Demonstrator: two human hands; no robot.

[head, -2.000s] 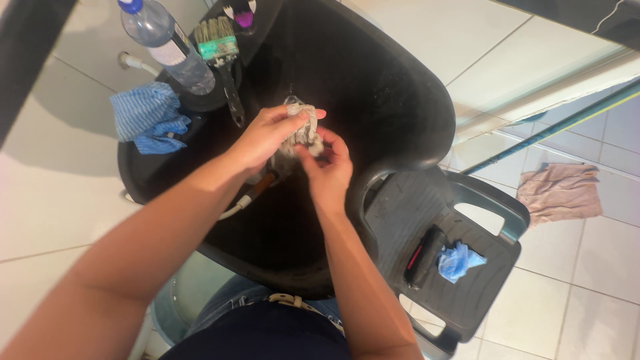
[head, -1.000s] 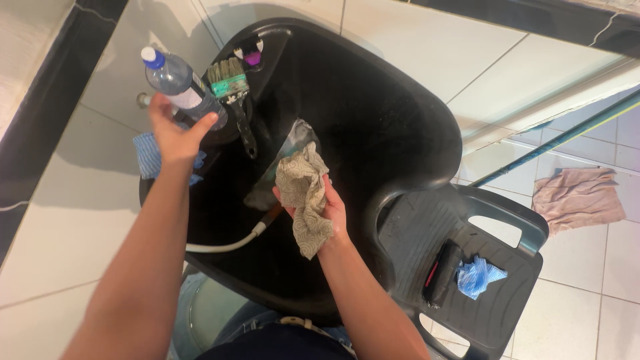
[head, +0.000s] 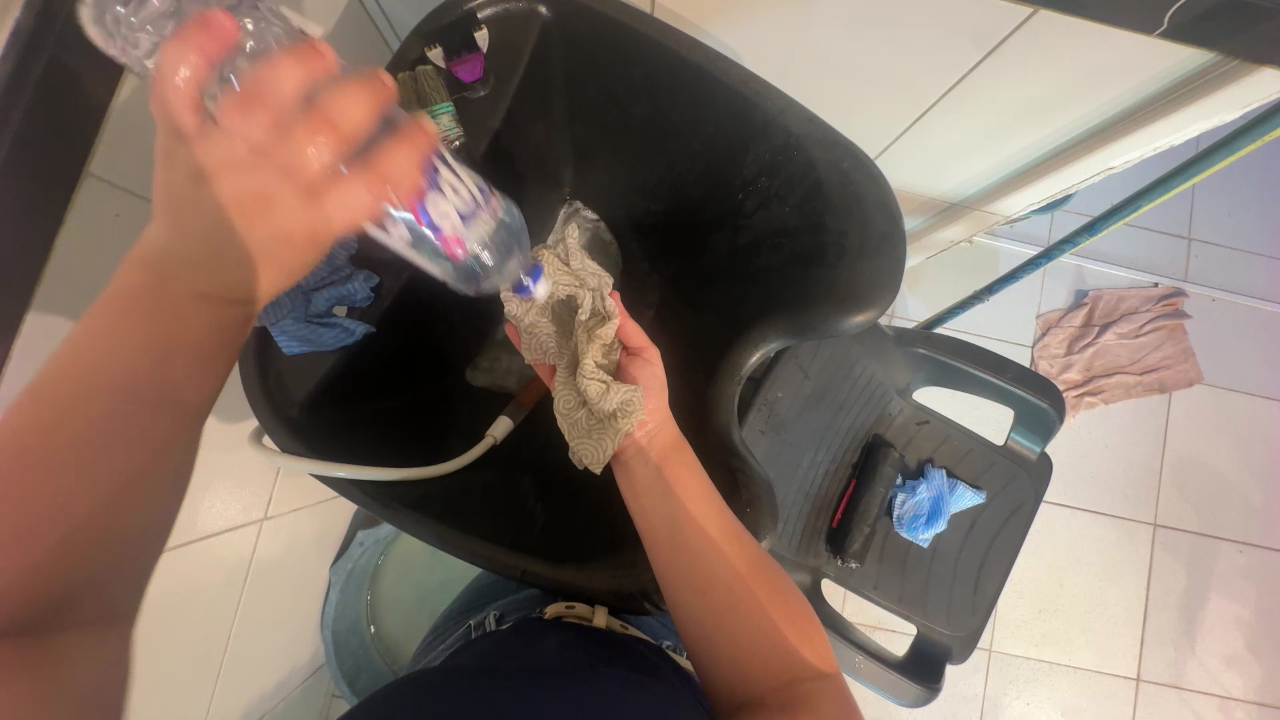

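My left hand [head: 290,150] grips a clear plastic bottle [head: 475,235], tilted with its blue-and-white cap [head: 532,283] down against the cloth. A damp beige cloth with a swirl pattern [head: 590,385] lies crumpled over the palm of my right hand [head: 640,365], above the black wash basin [head: 800,200]. Behind and under the cloth, a clear plastic piece [head: 592,235] shows in part; what it belongs to is hidden. The white hose [head: 380,472] curves over the near rim to a brown part beside my right hand. My left hand is blurred.
A brush [head: 437,105] and a purple-and-white clip-like item [head: 467,67] sit at the basin's upper left. A blue striped cloth [head: 325,300] lies at its left. On the black chair [head: 960,560] are a black roll [head: 868,500] and a blue cloth [head: 930,503]. A pink cloth [head: 1115,345] lies on the floor.
My left hand has lifted the bottle from the basin's left side and tipped it over the cloth. The cloth, bunched between both hands at first, now rests in my right hand.
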